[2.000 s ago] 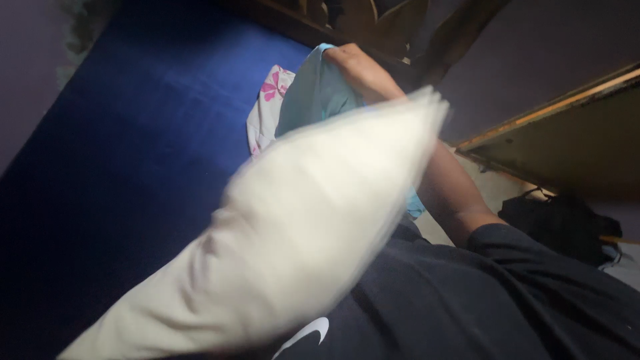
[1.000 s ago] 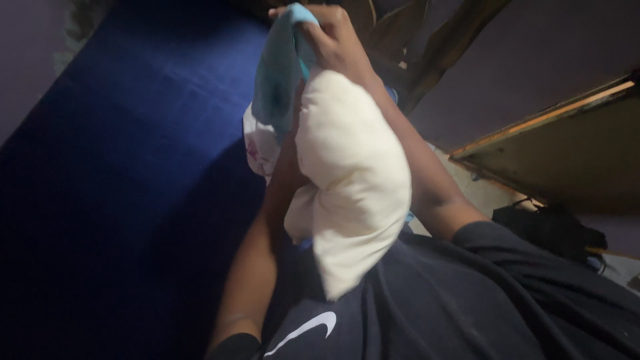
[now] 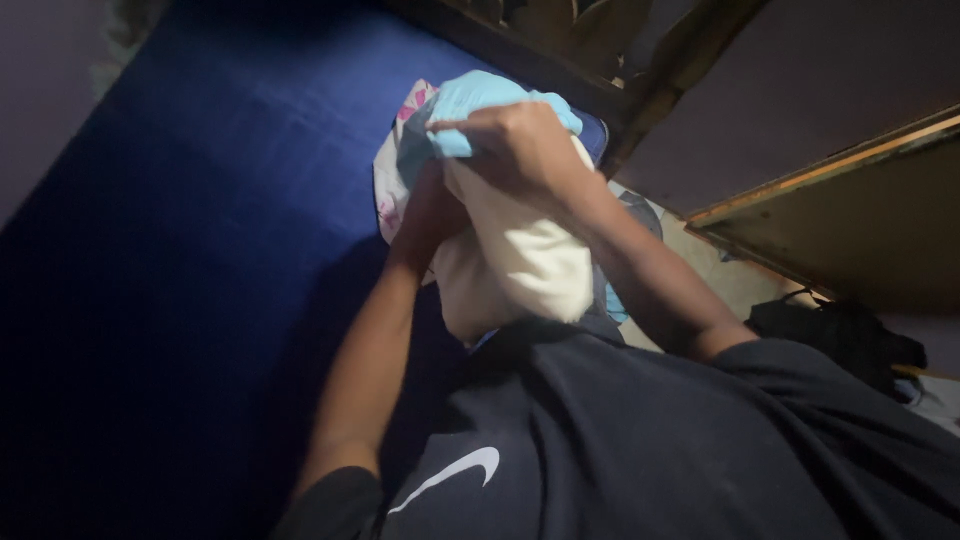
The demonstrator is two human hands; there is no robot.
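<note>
A cream-coloured pillow (image 3: pixel 525 255) stands upright and folded between my forearms, close to my chest. My right hand (image 3: pixel 517 139) grips the edge of a light blue cloth (image 3: pixel 480 90), which looks like a pillowcase, at the pillow's far end. My left hand (image 3: pixel 442 202) is beside the pillow, below the blue cloth; its fingers are hidden, so what it holds cannot be told. Behind and left of the cloth lies a white fabric with pink flowers (image 3: pixel 388 184).
A blue-covered mattress (image 3: pixel 225 195) spreads across the left. Dark carved wooden furniture (image 3: pixel 555 52) borders it at the top. On the right are a wooden panel (image 3: pixel 847 210) and a black bag or cloth (image 3: pixel 832 337) on the floor.
The pillow, swung across at the lower left two seconds ago, is now upright between my arms. My left arm has come into view. The blue cloth now lies over the pillow's far end.
</note>
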